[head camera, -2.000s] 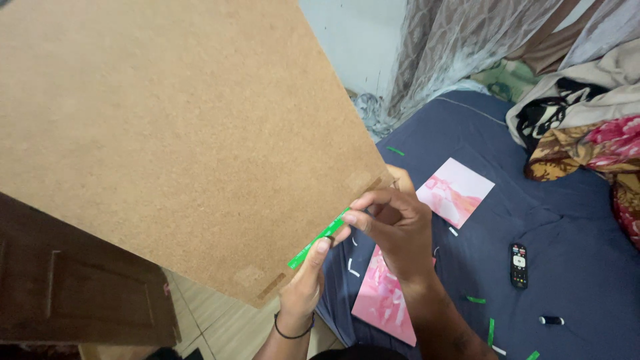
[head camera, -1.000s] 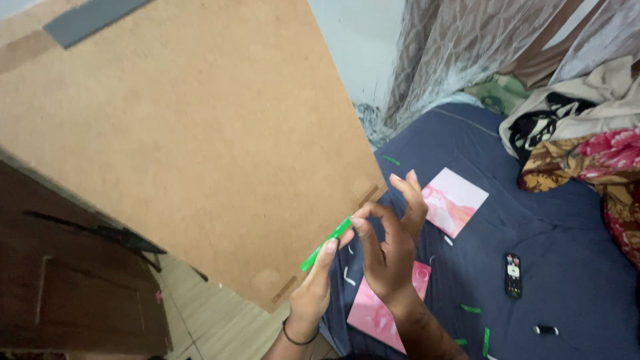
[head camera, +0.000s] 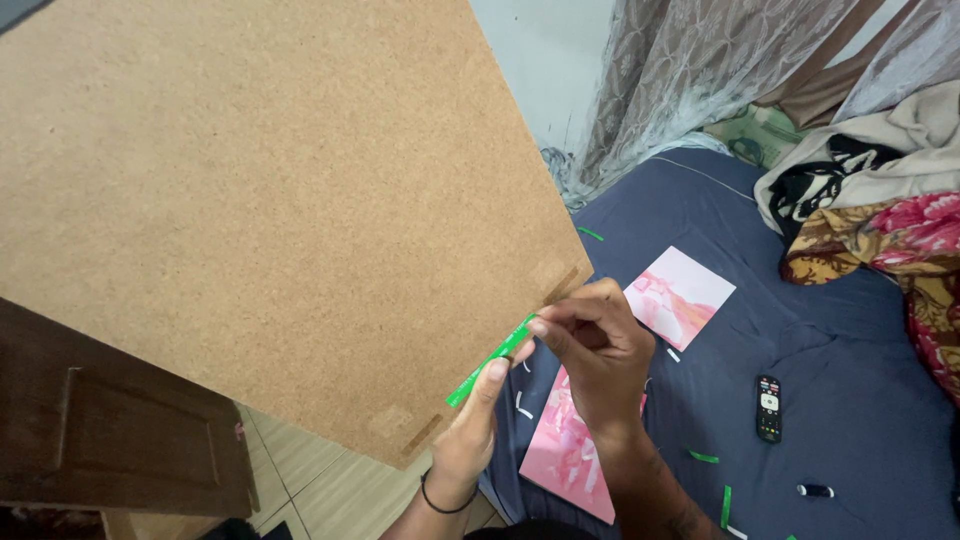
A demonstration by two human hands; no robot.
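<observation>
A large brown fibreboard panel (head camera: 300, 195) fills the left and middle of the view, tilted, with darker strip marks near two of its corners. Along its lower right edge lies a green strip (head camera: 491, 360) bearing white writing. My left hand (head camera: 472, 420), with a black band at the wrist, grips the panel's edge, its thumb pressed near the strip's middle. Thumb and index finger of my right hand (head camera: 600, 345) pinch the strip's upper end. Whether the strip is stuck down under my fingers cannot be told.
Pink-and-white picture panels (head camera: 679, 300) lie on the blue bedsheet (head camera: 705, 397), with a remote control (head camera: 769, 409), a dark thread spool (head camera: 815, 491) and several green scraps (head camera: 725, 506). Bunched blankets (head camera: 840, 225) and a lace curtain (head camera: 667, 82) are beyond. A brown wooden door (head camera: 135, 420) stands lower left.
My right hand's raised, spread fingers have come down, and its thumb and index finger now pinch the strip's upper end. My left hand stays at the panel's edge.
</observation>
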